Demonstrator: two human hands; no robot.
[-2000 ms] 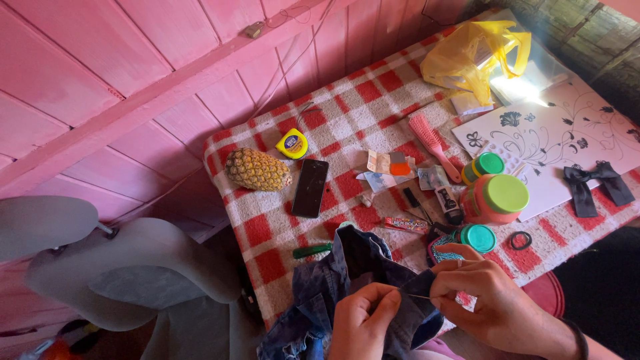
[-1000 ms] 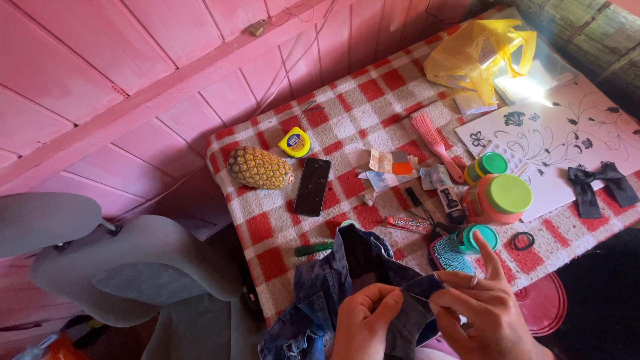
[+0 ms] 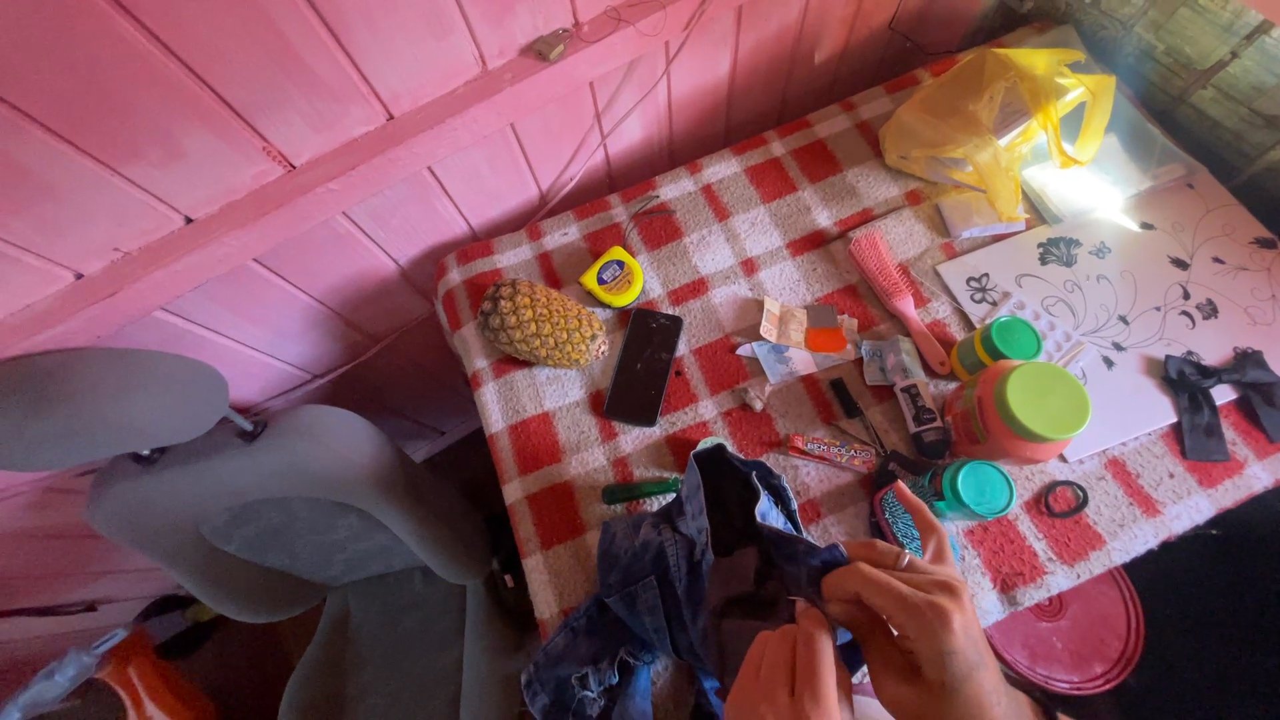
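Note:
A pair of torn blue denim jeans [image 3: 650,590] hangs over the table's near edge, its waistband open toward the top. My left hand [image 3: 790,665] pinches at the dark cloth near the waistband, and a small pale tip, perhaps a needle, shows at its fingertips. Close against it on the right, my right hand [image 3: 905,610], with a ring on one finger, grips the waistband edge between thumb and fingers, its index finger raised. A green-handled tool [image 3: 640,490] lies just beyond the jeans. A teal-bristled hairbrush [image 3: 895,520] is partly hidden behind the right hand.
On the checked tablecloth [image 3: 720,250] lie a pineapple [image 3: 540,323], tape measure [image 3: 612,277], phone [image 3: 644,367], banknotes [image 3: 800,340], pink hairbrush [image 3: 895,300], lidded jars [image 3: 1040,405], black bow [image 3: 1220,390] and yellow plastic bag [image 3: 960,125]. A grey seat [image 3: 320,500] stands left.
Both hands have come together at the waistband; a second ago they were a little apart, with the thread or needle between them. My left hand is now lower.

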